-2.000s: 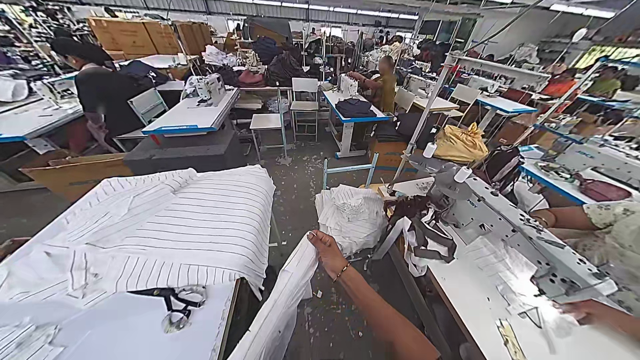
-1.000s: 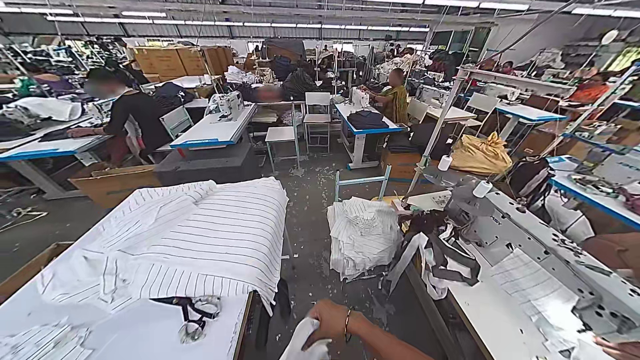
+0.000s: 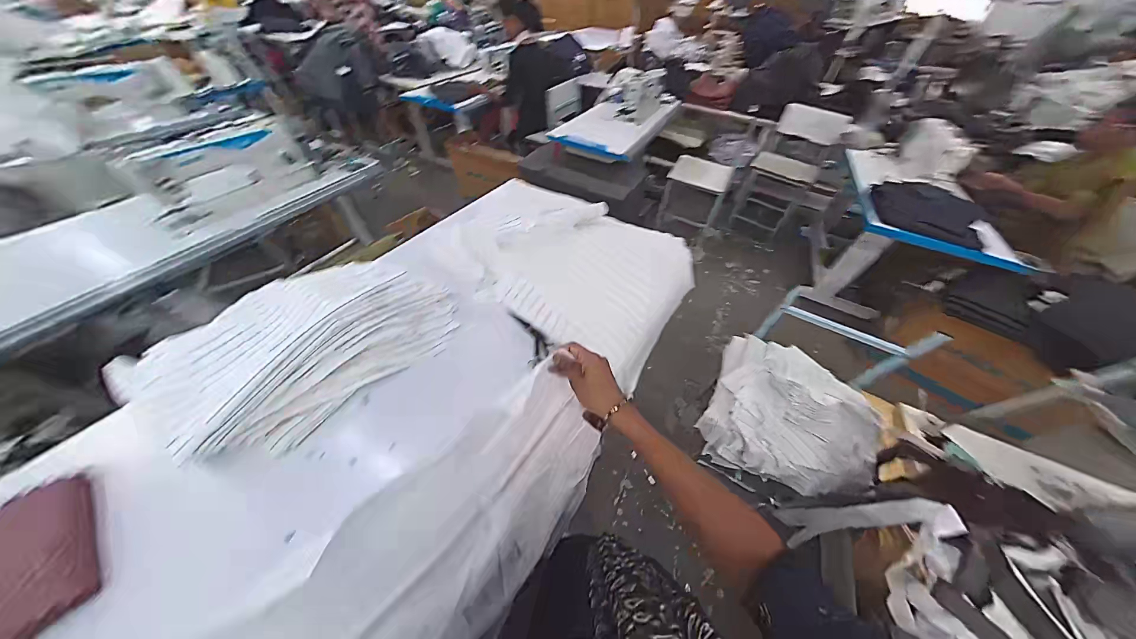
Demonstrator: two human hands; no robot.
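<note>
My right hand (image 3: 587,377), with a bracelet at the wrist, pinches the edge of a white cloth (image 3: 461,506) that trails over the near side of the white table (image 3: 213,550). Just beyond the fingers lie black-handled scissors (image 3: 532,335), partly hidden. Behind them a pile of white striped fabric (image 3: 603,275) covers the table's far end. A fanned stack of striped cut pieces (image 3: 319,355) rests on the table to the left. My left hand is not in view.
A bundle of white pieces (image 3: 790,413) stands right of the aisle, near fabric scraps (image 3: 967,550). A maroon item (image 3: 53,541) lies at the table's left. Sewing tables (image 3: 612,129), chairs (image 3: 701,177) and people are beyond.
The view has swung left and down. My right hand, over the aisle before, is now at the table's edge with the white cloth, which lies spread along the table.
</note>
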